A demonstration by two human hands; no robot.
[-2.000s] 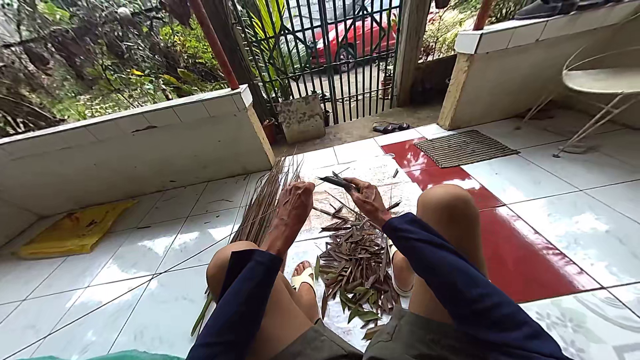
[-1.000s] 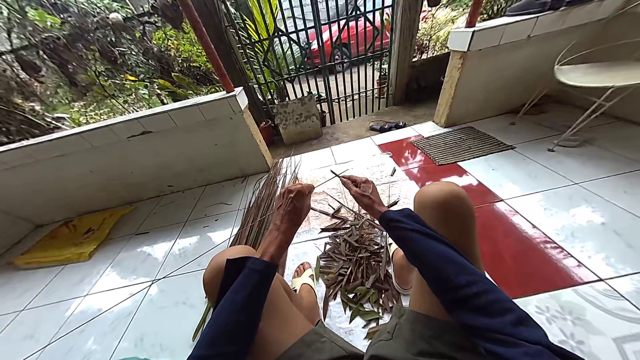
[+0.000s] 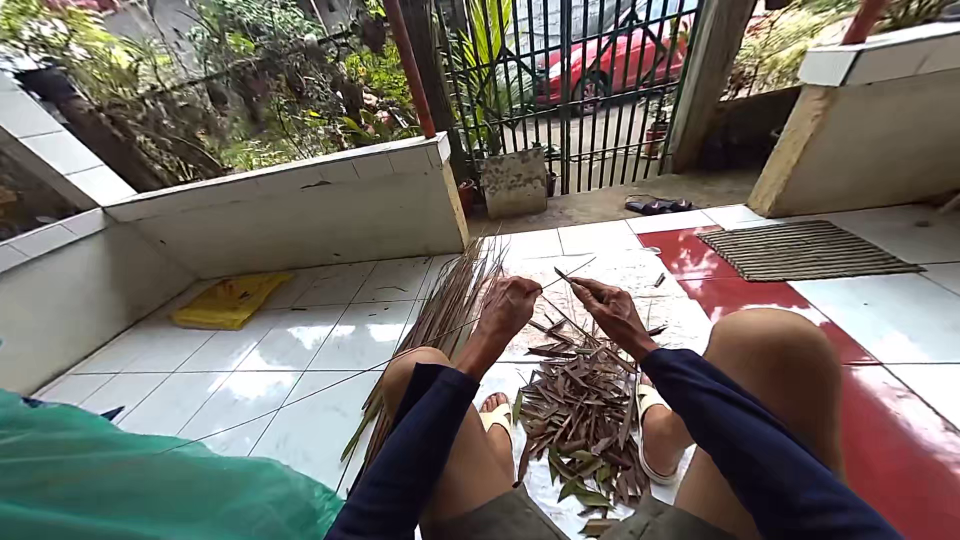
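Note:
My left hand (image 3: 511, 306) is closed on a long thin palm-leaf rib (image 3: 322, 388), which trails back past my left knee toward the lower left. My right hand (image 3: 606, 304) grips a small dark blade (image 3: 563, 276), perhaps a knife, close to the rib's short end. The hands are a little apart above a heap of dry brown and green leaf pieces (image 3: 581, 412) between my feet. A bundle of long thin leaf strips (image 3: 442, 304) lies on the floor left of my left hand. Under the heap is a pale sheet (image 3: 622, 274).
A green translucent plastic bag (image 3: 150, 472) is at the lower left. Farther off are a yellow plastic sack (image 3: 231, 300), a ribbed doormat (image 3: 806, 250), dark slippers (image 3: 658, 205), a low tiled wall (image 3: 315, 217) and a metal gate (image 3: 566, 97).
Two seconds ago several dark leaf pieces showed at my right hand; now a thin rib crosses there instead. The view has swung left, bringing in more of the green bag.

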